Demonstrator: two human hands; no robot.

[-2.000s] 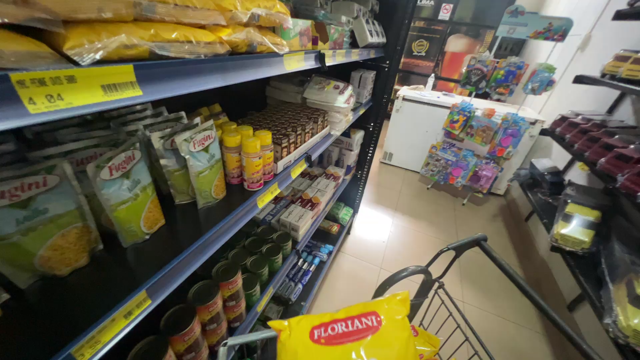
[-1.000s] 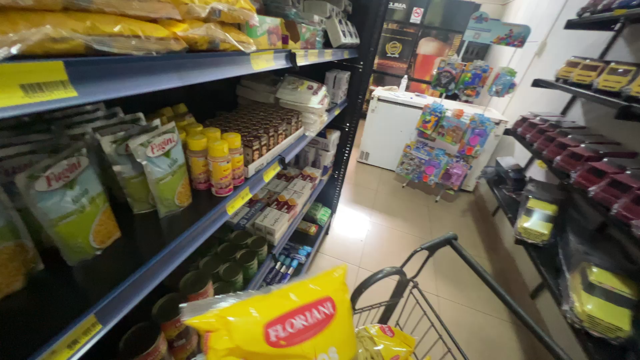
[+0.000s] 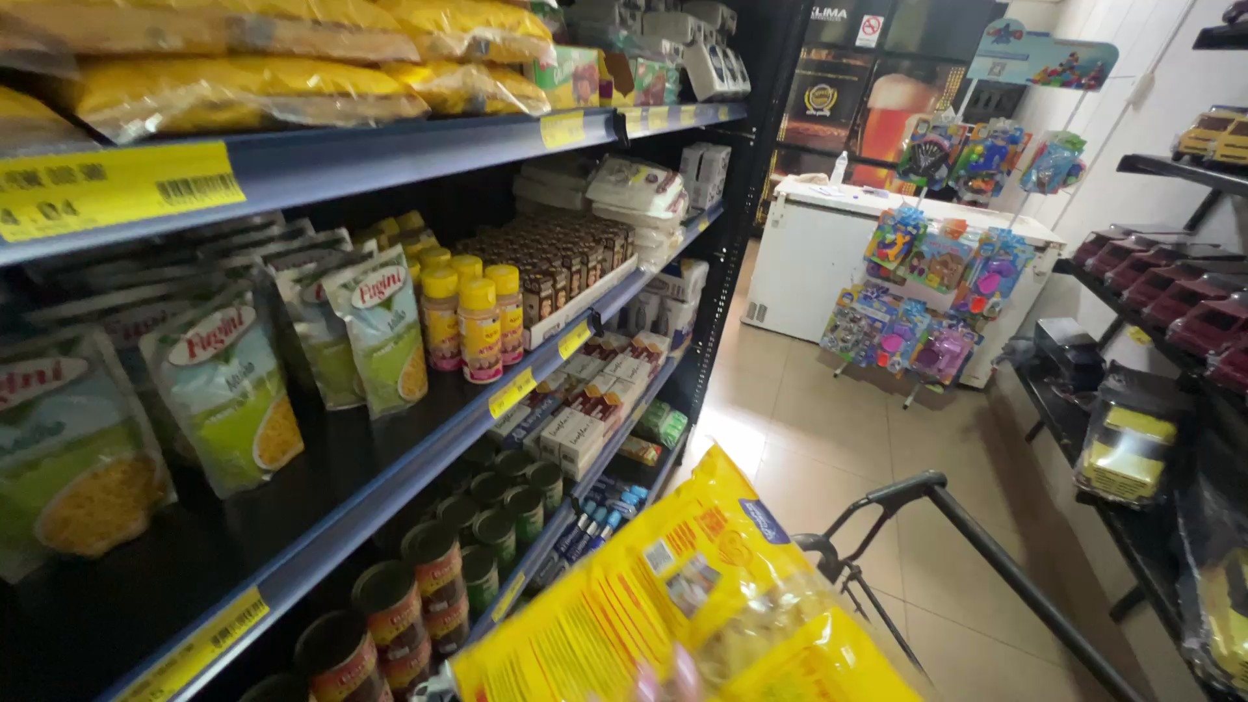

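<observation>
A yellow plastic food bag is tilted at the bottom centre, its printed back showing. Blurred fingertips lie against its lower part; whether they belong to my left or my right hand cannot be told, and the rest of that hand is out of frame. My other hand does not show. Beside the bag, at its lower right, is another yellow package, partly see-through. The dark frame of a shopping cart rises just right of the bags.
Left, a shelf edge fronts Fugini pouches, yellow-capped bottles and cans. Right, black shelves hold toy vehicles. A white chest freezer and a toy rack stand ahead on the tiled floor.
The yellow bag showed its front with a red oval logo before; now it is turned over to its printed back and reaches up to the right. Fingertips have come into view on it.
</observation>
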